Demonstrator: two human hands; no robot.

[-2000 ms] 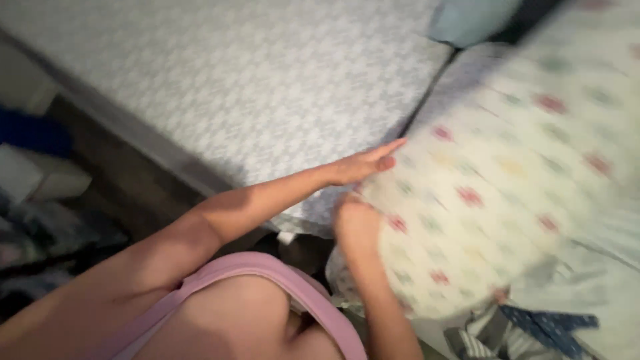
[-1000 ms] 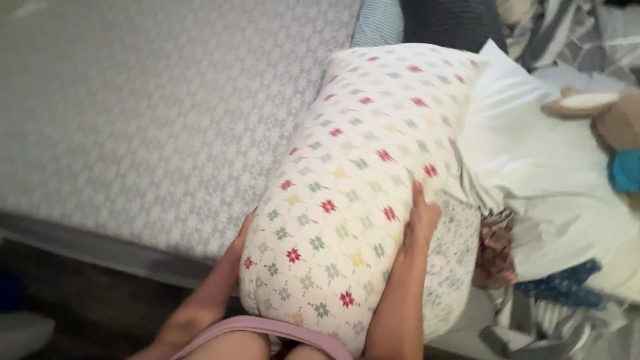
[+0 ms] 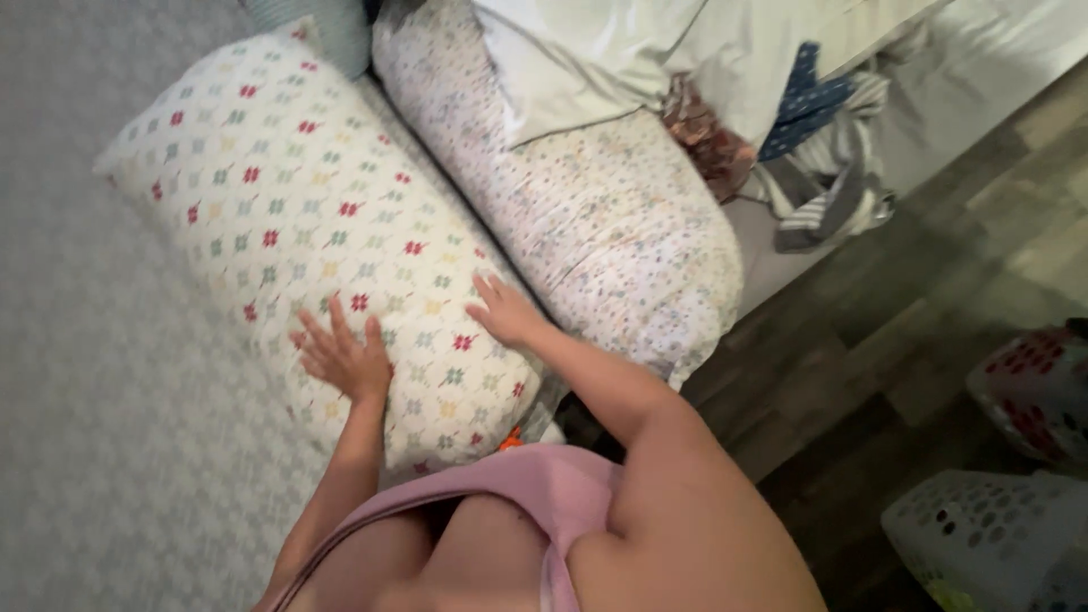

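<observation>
A long cream pillow with red, green and yellow clover-like motifs (image 3: 314,221) lies on a bed with a pale patterned cover (image 3: 153,408). My left hand (image 3: 344,353) is over the pillow's lower left part, fingers spread. Near its right edge is my right hand (image 3: 506,314), also with fingers apart and nothing gripped. Both palms face the fabric; whether they press on it I cannot tell. Right of the pillow, across a dark gap, lies a rounded cushion in a small floral print (image 3: 612,229).
White bedding (image 3: 578,68) overlaps the floral cushion. Beyond it are a brown crumpled cloth (image 3: 705,140), a dark blue dotted cloth (image 3: 803,106) and a striped grey cloth (image 3: 829,195). Plastic laundry baskets (image 3: 986,510) stand on the wood-look floor (image 3: 884,340) at right. A blue-grey cushion (image 3: 319,34) is at the top.
My hands have gone from the pillow's two sides to over its top surface, fingers spread. The pillow now lies on the pale patterned bed, left of the floral cushion. The view has shifted.
</observation>
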